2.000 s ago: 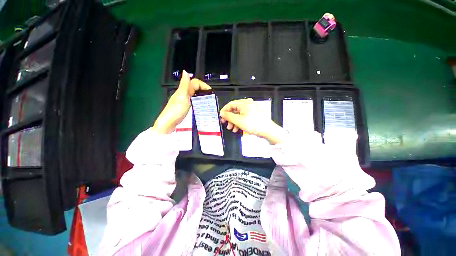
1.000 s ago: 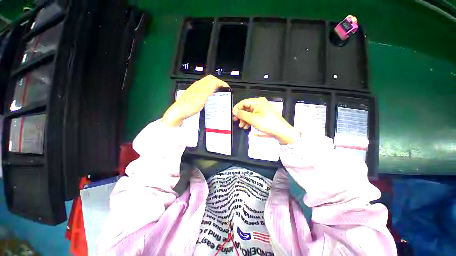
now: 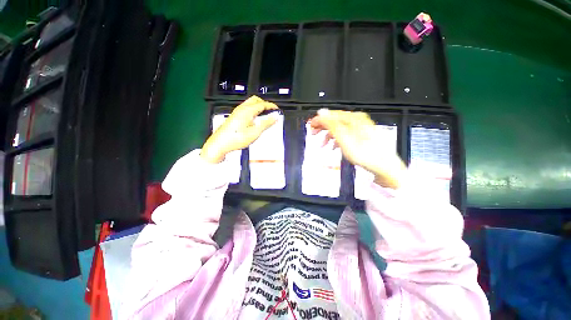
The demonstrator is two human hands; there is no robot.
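Observation:
Lit smartphones lie in the pockets of the near black tray [image 3: 293, 150]. My left hand [image 3: 243, 130] is over the first phone and the upper left of the second phone [image 3: 267, 159], its fingertips at that phone's top edge; this phone lies flat in its pocket. My right hand [image 3: 363, 140], slightly blurred, is over the third phone [image 3: 321, 172] and fourth phone [image 3: 386, 132], its fingertips above the third phone's upper end. Neither hand visibly holds anything. The fifth phone [image 3: 430, 147] shows lines of text. The sleeves hide parts of the outer phones.
A second black tray [image 3: 333, 100] beyond holds two dark-screened phones [image 3: 236, 62] and a pink-and-black item [image 3: 418, 28] at its right end. A tall black tray stack [image 3: 109, 125] stands at left, with a white sheet [image 3: 119, 262] and red item [image 3: 97, 281] below it.
My right hand has moved right, from beside the second phone to over the third and fourth. The second phone, tilted two seconds ago, lies flat; its screen and the third's look whiter.

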